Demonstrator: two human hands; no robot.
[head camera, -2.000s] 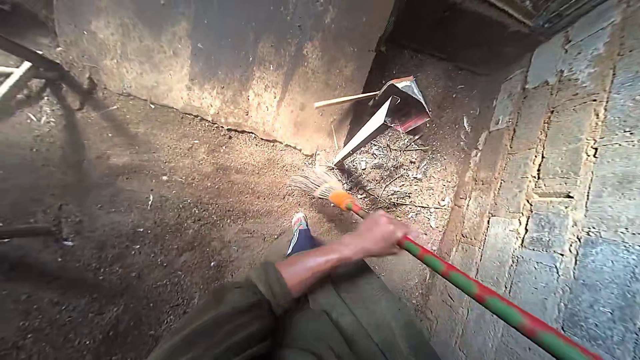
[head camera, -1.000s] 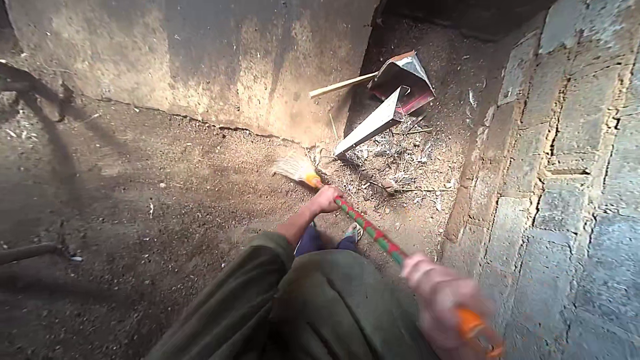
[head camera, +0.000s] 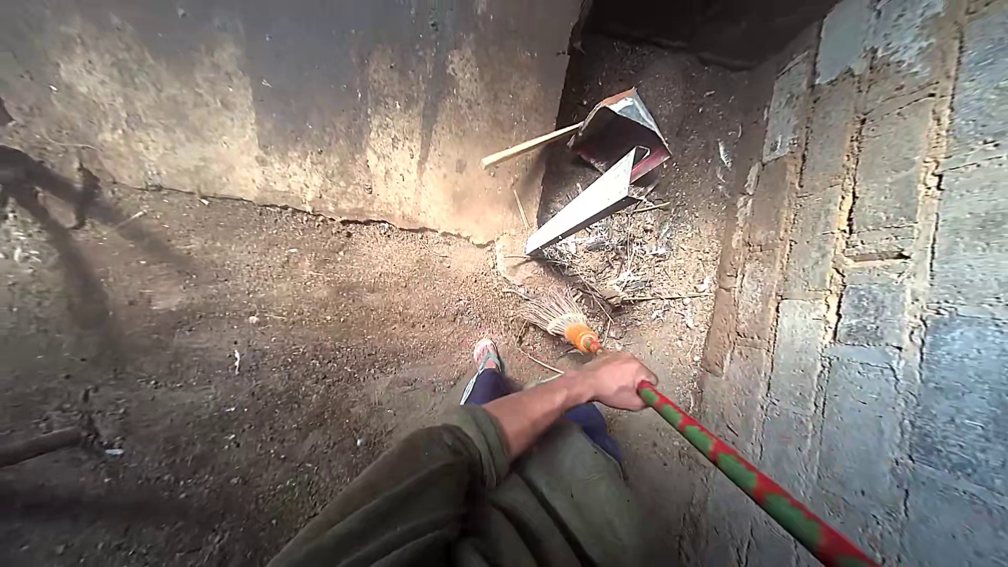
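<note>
My left hand (head camera: 621, 381) is closed around the red-and-green handle of a broom (head camera: 732, 465), low down near its orange binding. The handle runs off to the lower right, out of the frame. Pale straw bristles (head camera: 554, 310) touch the dirt floor beside a heap of twigs and litter (head camera: 630, 256). Past the heap lies a metal dustpan (head camera: 622, 134) with a wooden stick (head camera: 529, 146) beside it, and a long folded metal piece (head camera: 587, 206) slants down from it toward the bristles. My right hand is outside the view.
A block wall (head camera: 850, 315) rises on the right. A stained plaster wall (head camera: 315, 118) borders the dirt floor (head camera: 236, 315) ahead, its corner near the heap. My sandalled foot (head camera: 487, 354) stands just left of the broom. A dark branch (head camera: 39, 447) lies at the far left.
The bristles have moved right, to the heap's near edge, since one second ago. My right hand, on the upper handle then, has left the view. The dustpan has stayed by the wall corner.
</note>
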